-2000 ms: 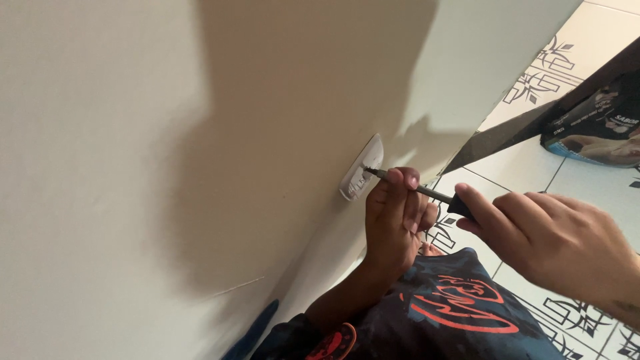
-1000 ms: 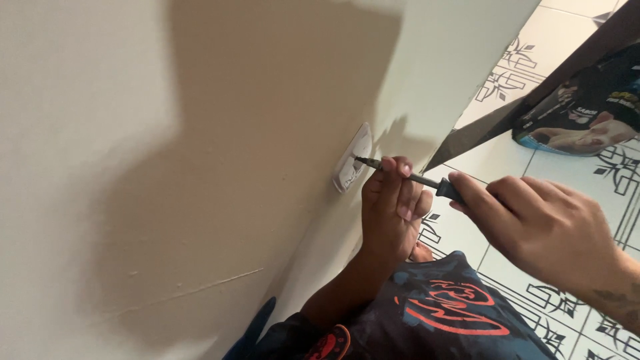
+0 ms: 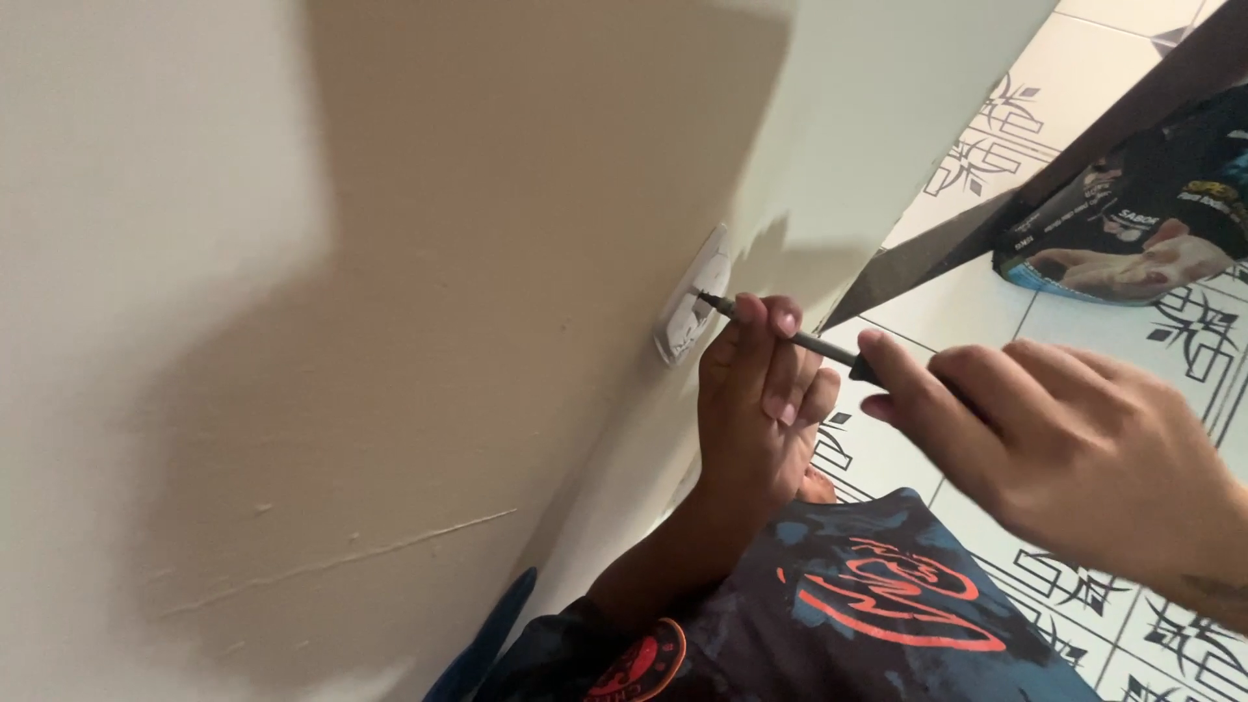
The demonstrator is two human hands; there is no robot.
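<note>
A white plastic electrical wall plate point(image 3: 690, 317) is on the pale wall, tilted in the view. The tip of a screwdriver point(image 3: 827, 348) with a grey shaft and dark handle meets the plate near its middle. Close to that tip, my left hand point(image 3: 760, 400) pinches the shaft between thumb and fingers, its other fingers curled. My right hand point(image 3: 1053, 439) is closed around the handle, which is mostly hidden in the palm. Whether the tip sits in a screw cannot be told.
The wall point(image 3: 439, 292) has a long raised crack in its paint at lower left. A dark printed bag point(image 3: 1121, 224) lies on the patterned floor tiles point(image 3: 907, 302), beside a dark strip. My dark printed shirt point(image 3: 877, 604) fills the bottom, near a blue object point(image 3: 487, 634).
</note>
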